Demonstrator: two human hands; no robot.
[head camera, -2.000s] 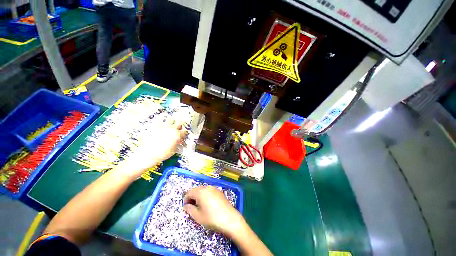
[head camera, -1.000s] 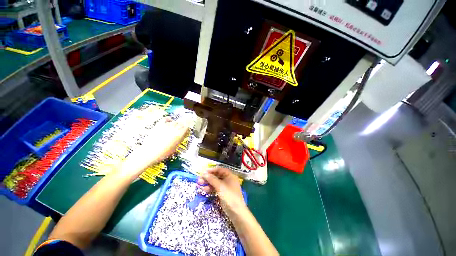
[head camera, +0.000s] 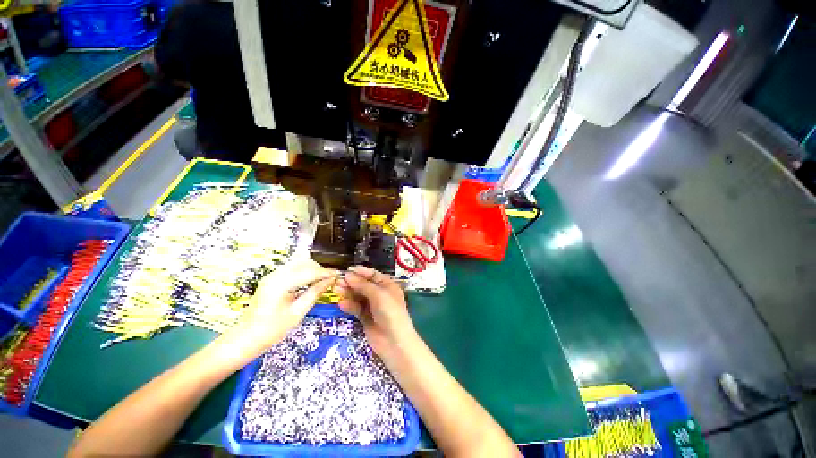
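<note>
My left hand (head camera: 291, 295) and my right hand (head camera: 374, 300) meet fingertip to fingertip just before the dark crimping die (head camera: 344, 234) of the press. The left fingertips pinch a small yellow wire lead, mostly hidden by the fingers. The right fingertips are closed beside it; whether they hold a terminal is too small to tell. The blue terminal tray (head camera: 234, 419), full of silvery bits, lies below both hands. The wire pile (head camera: 201, 259) of yellow and white leads spreads left of the press.
Red-handled scissors (head camera: 417, 254) lie right of the die, with a red bin (head camera: 476, 222) beyond. A blue bin with red leads (head camera: 55, 309) stands far left, a bin of yellow leads (head camera: 619, 434) lower right. A dark-clothed person (head camera: 213, 85) is behind the press.
My left hand has come from the wire pile to the front of the die. My right hand has risen from the tray to meet it. The view has shifted right.
</note>
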